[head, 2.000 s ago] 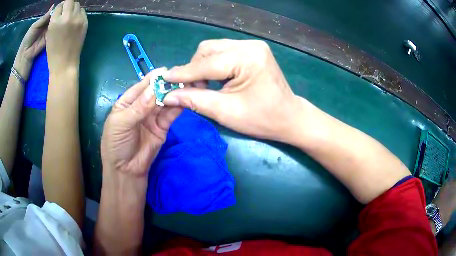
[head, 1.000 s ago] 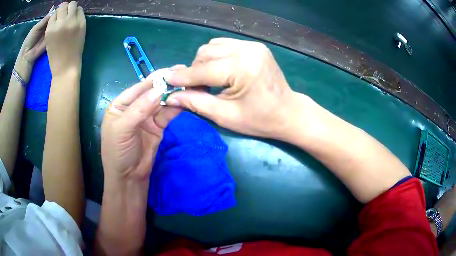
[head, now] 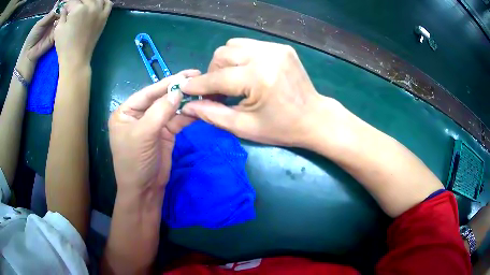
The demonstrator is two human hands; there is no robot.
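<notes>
My left hand (head: 145, 129) holds a small white-rimmed housing with green inside (head: 175, 87) between thumb and fingers. My right hand (head: 263, 94) reaches in from the right and pinches a small green and white piece (head: 188, 100) against the housing with thumb and index finger. Fingertips hide much of both parts, so I cannot tell how they join. A crumpled blue cloth (head: 209, 180) lies on the bench under my hands. A blue-handled tool (head: 151, 56) lies just above my left fingertips, its lower end hidden behind them.
A neighbour's hands (head: 75, 32) work at the upper left, beside another blue cloth (head: 43, 86). A brown strip (head: 322, 40) borders the dark belt, where a small white part (head: 424, 35) lies. A green ridged tray (head: 466, 171) and a person's watched wrist (head: 468, 237) are at the right.
The green piece has turned and shows less between my fingers. My hands keep almost the same place. The white part on the belt has moved left, and the neighbour's hands have shifted slightly right.
</notes>
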